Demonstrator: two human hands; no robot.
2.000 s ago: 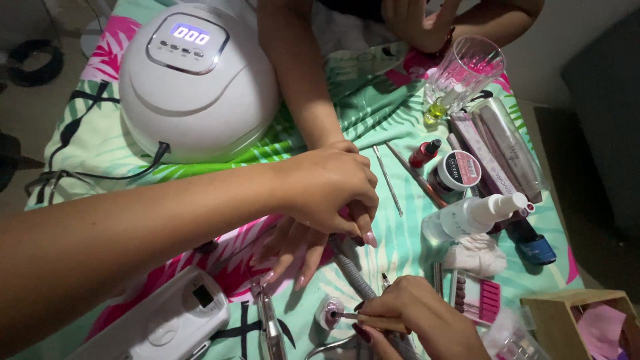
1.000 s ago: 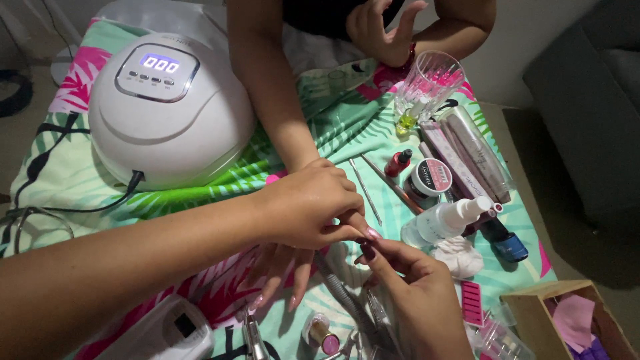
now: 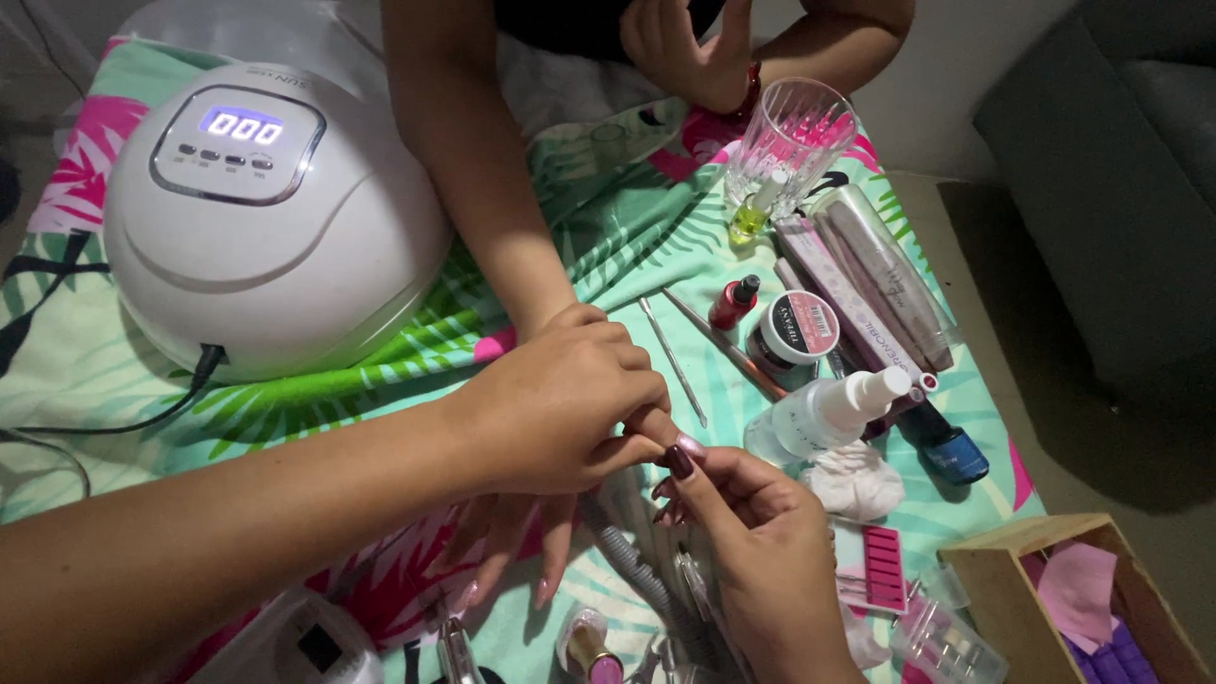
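Observation:
My left hand (image 3: 560, 399) reaches across from the left and is closed around a finger of the other person's hand (image 3: 503, 546), whose remaining fingers spread below on the patterned cloth. At that held finger's glittery pink nail, my right hand (image 3: 750, 532) touches with its thumb, which has dark nail polish; no tool shows in it. Below, between the hands, stands a nail polish bottle (image 3: 587, 646) with a pink-ended gold cap. A grey ribbed hose (image 3: 632, 560) runs beside my right hand. A metal pusher (image 3: 673, 361) lies above the hands.
A white nail lamp (image 3: 275, 228) stands upper left. At right are a ribbed glass (image 3: 793, 142), a red bottle (image 3: 733, 302), a lidded jar (image 3: 793, 328), a spray bottle (image 3: 826, 413), a blue-capped bottle (image 3: 953, 456), a pink bit holder (image 3: 883, 568) and a wooden box (image 3: 1045, 532). A white device (image 3: 285, 646) sits lower left.
My right hand has moved up from the polish bottle to the held finger. The brush it held two seconds ago is no longer seen in it. My left hand still holds the finger.

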